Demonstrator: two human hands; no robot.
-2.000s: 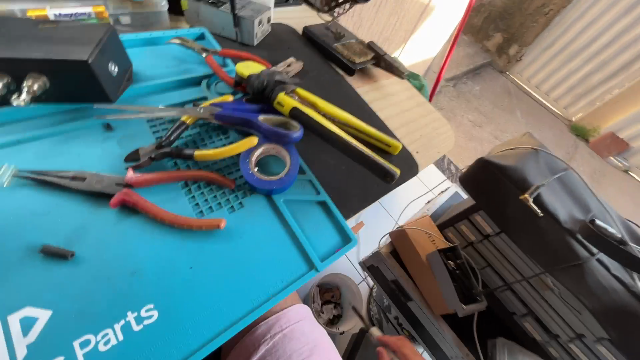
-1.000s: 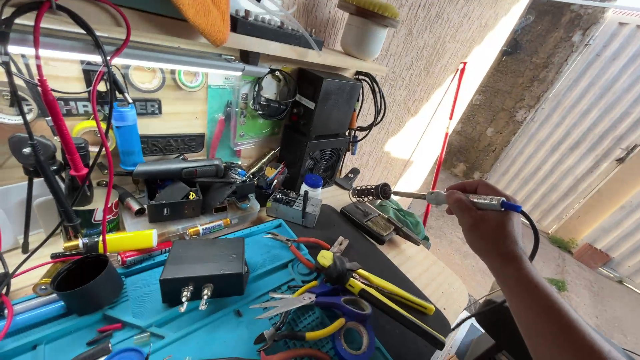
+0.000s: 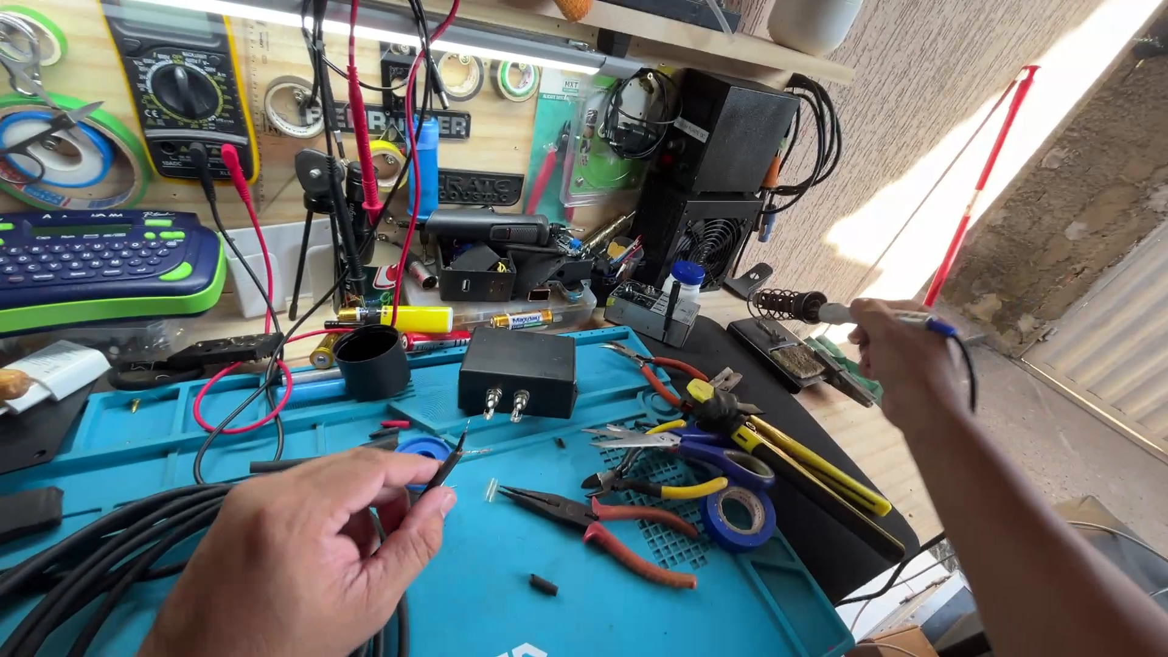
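Observation:
Between thumb and fingers, my left hand point(image 3: 315, 538) pinches a black cable end point(image 3: 445, 467) with thin bare wire at its tip, above the blue work mat point(image 3: 484, 593). At the right, my right hand point(image 3: 903, 356) grips a soldering iron point(image 3: 912, 319), its front part at the spring holder point(image 3: 789, 306) of the iron stand point(image 3: 776, 351). Behind my left hand a black box point(image 3: 517, 372) with two metal connectors rests on the mat. Needle-nose pliers point(image 3: 593, 525) lie right of my left hand, and a short black tube piece point(image 3: 543, 584) is nearer.
Right of centre lie side cutters point(image 3: 657, 484), blue-handled scissors point(image 3: 712, 456), blue tape point(image 3: 738, 518) and a yellow-handled tool point(image 3: 785, 456). Coiled black cable point(image 3: 119, 547) is at the left. A black cup point(image 3: 371, 360) stands behind. A multimeter point(image 3: 187, 91) hangs on the board.
My left hand has come into view with the cable end. My right hand held the iron in front of the holder's right side a second ago and still holds it there. The view has swung left.

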